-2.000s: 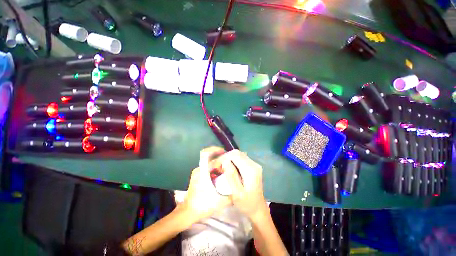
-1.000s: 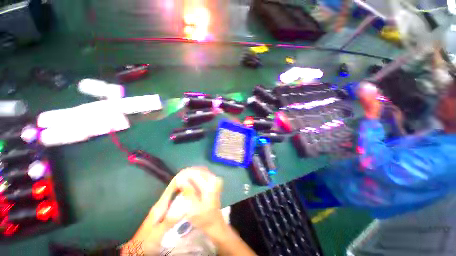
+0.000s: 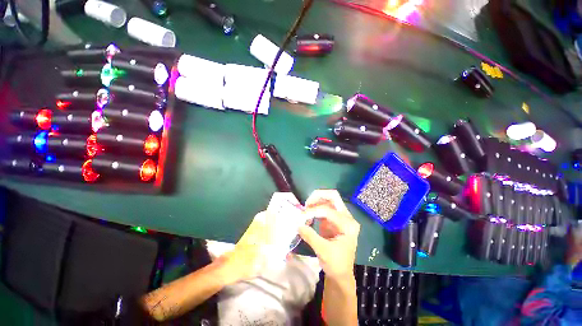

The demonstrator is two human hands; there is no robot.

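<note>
My left hand is closed around a white light unit, overexposed and partly hidden by the fingers. My right hand is beside it, thumb and fingertips bent together at the unit's upper right. The black electric screwdriver slants down from its red-and-black cord into the right hand's fingers. Its tip is hidden, and no screw can be made out in the fingertips. The blue screw box, with grey speckled contents, stands to the right of the hands.
A dark tray of black units with lit ends is at left. White units lie behind the screwdriver. Loose black units surround the screw box; black rows stand at right. Another tray is below the bench edge. A blue sleeve shows lower right.
The view swung right and back. The two hands stay together at the white unit; the right fingers now form a looser loop, slightly farther from the left hand. The screwdriver still points into them.
</note>
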